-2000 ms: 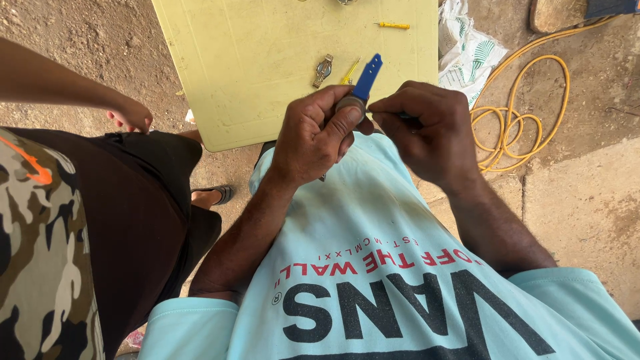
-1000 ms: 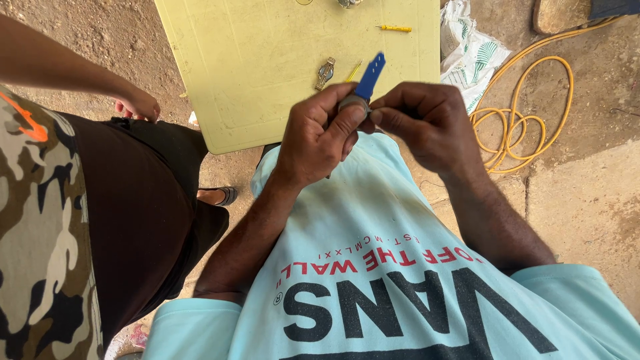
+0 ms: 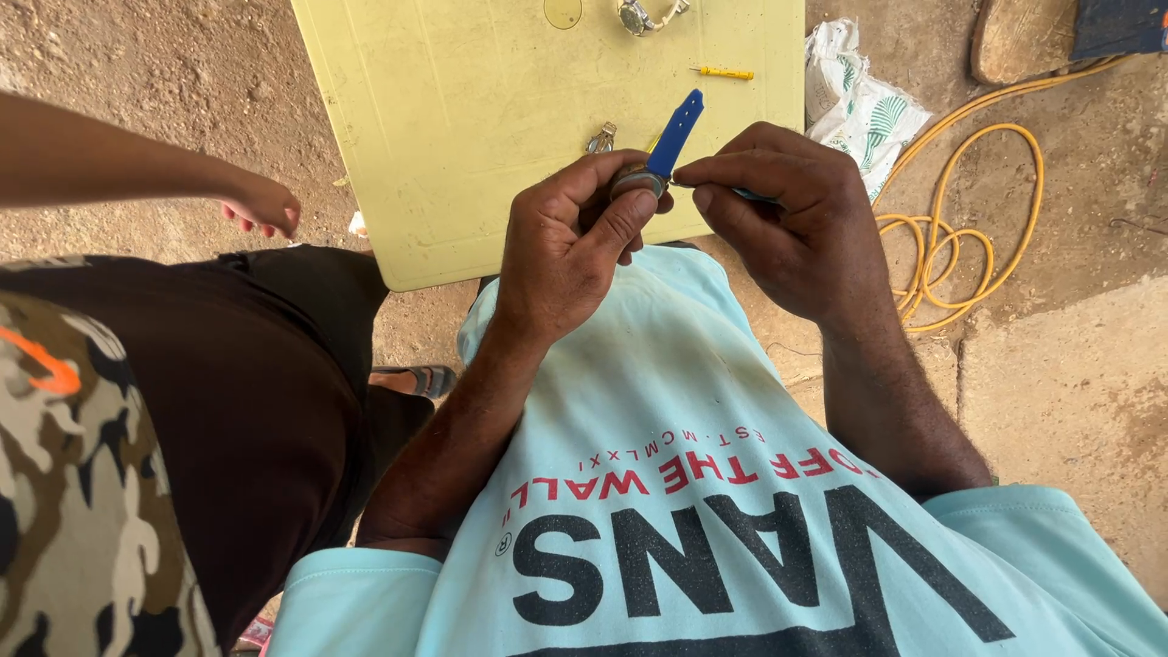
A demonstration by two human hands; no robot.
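Note:
My left hand [image 3: 570, 242] grips the round case of a wristwatch [image 3: 640, 180] between thumb and fingers. A blue watch strap [image 3: 677, 135] with holes points up and away from the case. Close to the right side of the case, my right hand [image 3: 789, 214] pinches a thin tool [image 3: 756, 194], mostly hidden by the fingers, its tip near where the strap meets the case. Just beyond my left hand, a metal-banded watch [image 3: 601, 138] lies on the yellow table [image 3: 438, 146], with part of a yellow item [image 3: 653, 141] beside the strap.
Farther back on the table are a yellow screwdriver [image 3: 725, 73], another watch [image 3: 644, 18] and a round disc [image 3: 563, 11]. A white printed sack [image 3: 858, 105] and a coiled yellow hose or cable [image 3: 990, 287] lie at right. Another person's hand [image 3: 263, 204] hangs at left, beyond the table's edge.
The other person's hand at left has moved away from their clothing, toward the table. My right hand has shifted slightly off the watch case, and a thin tool now shows in its grip.

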